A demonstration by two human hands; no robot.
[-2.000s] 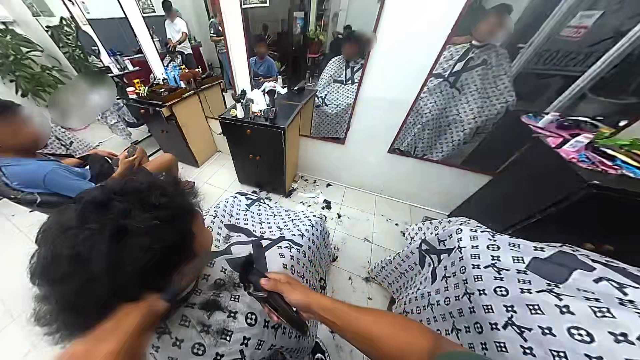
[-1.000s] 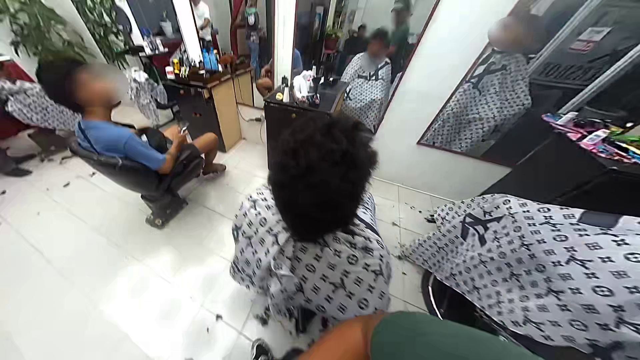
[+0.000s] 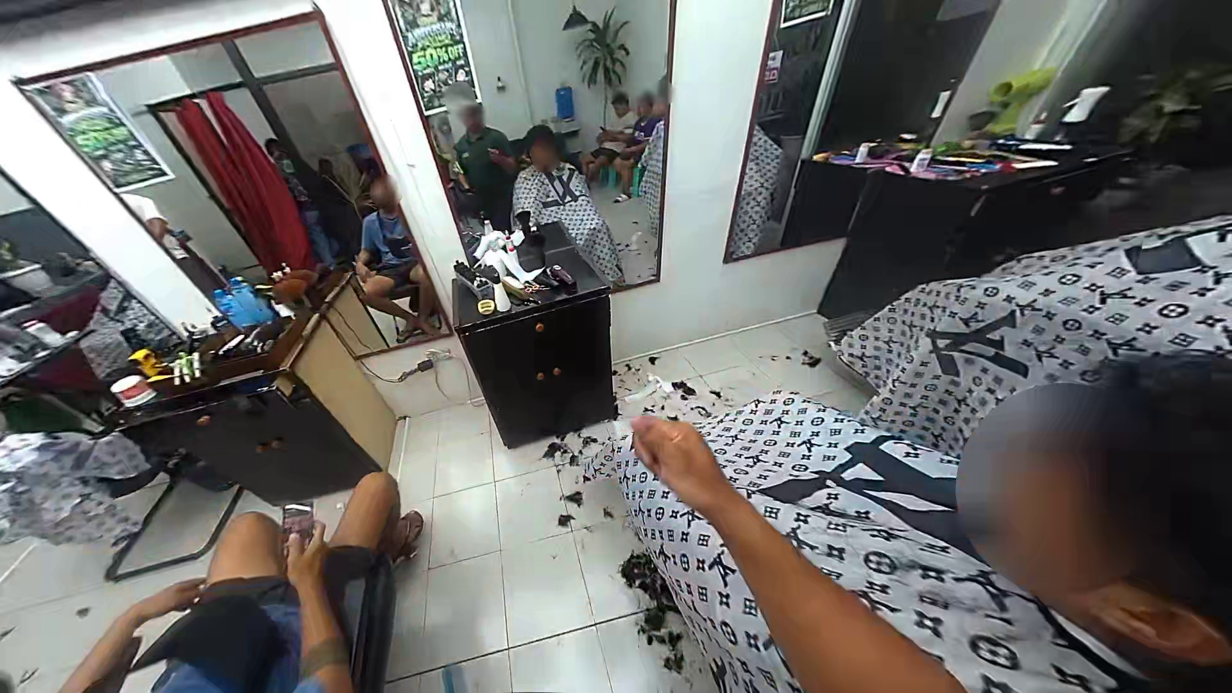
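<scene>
My right hand (image 3: 676,464) reaches over the lap of a seated person, its fingers curled. A pale blur lies at its fingertips; whether it is a held item cannot be told. Below the hand spreads a white barber's cape (image 3: 866,549) with a dark print. The wearer's dark-haired head (image 3: 1145,500) is at the right edge, to the right of my forearm. My left hand is out of view. Ahead, a black cabinet (image 3: 544,371) bears bottles, white cloth or tissue and dark tools. In the mirror (image 3: 616,115) a caped person sits beside a standing person in green.
At lower left a person (image 3: 231,616) sits in a dark chair holding a phone (image 3: 298,520). Cut hair (image 3: 650,582) lies on the white tiles. A second cape (image 3: 1068,308) drapes at right, before a black counter (image 3: 924,226). Another cabinet (image 3: 241,433) with bottles stands left.
The view has swung strongly. The black hair clipper seen in my right hand two seconds ago is not visible now. My right hand, out of view one second ago, is now extended over the cape.
</scene>
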